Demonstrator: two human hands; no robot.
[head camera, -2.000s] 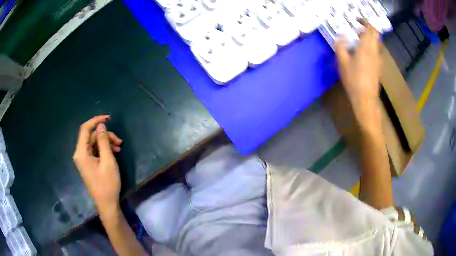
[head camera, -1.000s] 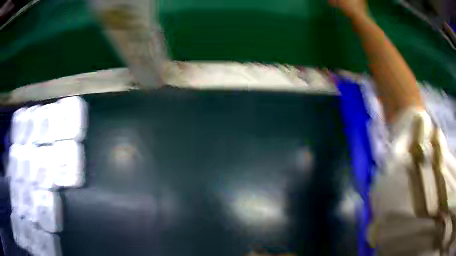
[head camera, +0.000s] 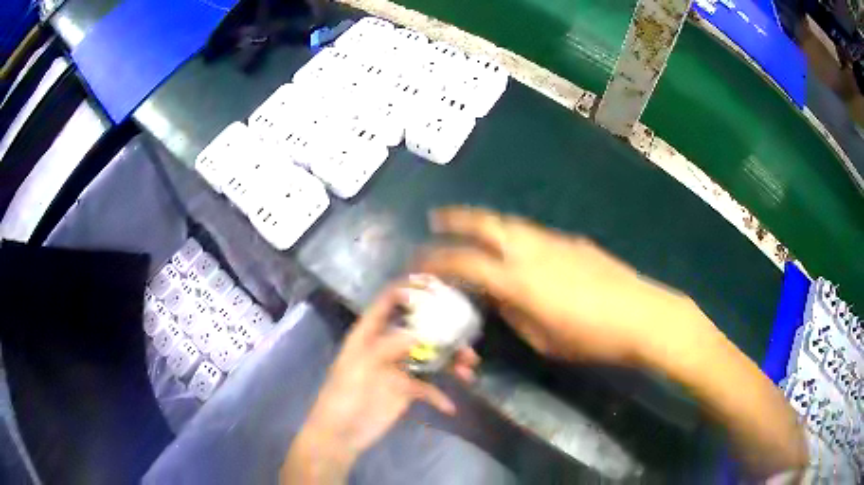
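Observation:
A white piece (head camera: 443, 324) with a small yellow spot is in my left hand (head camera: 369, 379), above the front edge of the dark green worktop (head camera: 568, 189). It is blurred, so I cannot tell whether it is one shell or an open unit. The fingers of my left hand are around it. My right hand (head camera: 531, 275) is blurred, just above and right of the piece, with its fingers stretched over it. I cannot tell whether it touches the piece or holds anything.
Rows of white slotted pieces (head camera: 284, 204) lie on the worktop at upper left. A grey liner bag (head camera: 251, 379) at lower left holds more, beside a black sheet (head camera: 76, 332). Pronged white pieces (head camera: 829, 379) lie on a blue mat (head camera: 786, 322) at right. A green conveyor (head camera: 748, 142) runs behind.
The view has swung left from the blue mat to the rows and liner bag. My right arm has come back from over the conveyor, and a white piece is now in my left hand.

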